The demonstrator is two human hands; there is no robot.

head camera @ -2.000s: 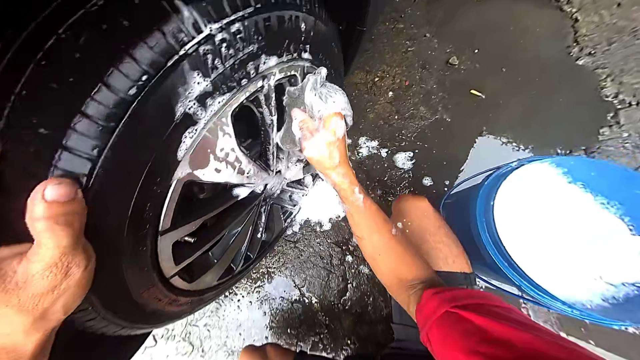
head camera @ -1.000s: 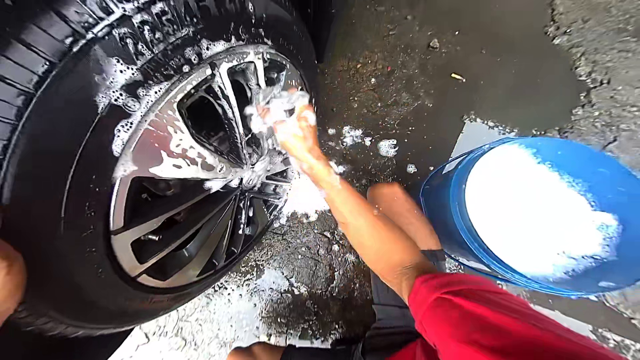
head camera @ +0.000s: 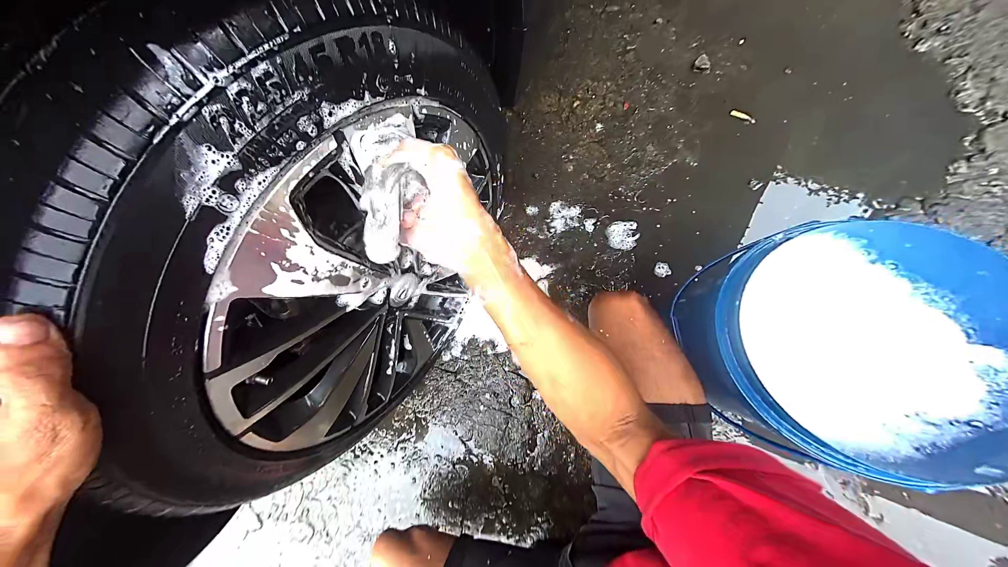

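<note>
My right hand (head camera: 441,205) is closed around a soapy wash cloth or sponge (head camera: 384,209), pressed to the upper spokes of the alloy wheel rim (head camera: 299,346). Suds cover the hand, so the cloth's exact kind cannot be told. White foam streaks the spokes, the hub and the upper sidewall of the black tire (head camera: 169,315). At the left edge, my left hand (head camera: 39,402) rests against the tire's tread with its thumb up, holding nothing loose; part of it lies outside the view.
A blue plastic bucket (head camera: 728,346) full of white suds stands at the right, beside my bent knee (head camera: 638,339). The wet ground (head camera: 598,173) has foam patches, a puddle and a small stone (head camera: 701,63). Dark car bodywork surrounds the tire's top.
My right hand with the soapy cloth has stayed on the upper part of the rim, shifting over the spokes. My left hand, mostly out of view a second ago, shows more fully against the tire.
</note>
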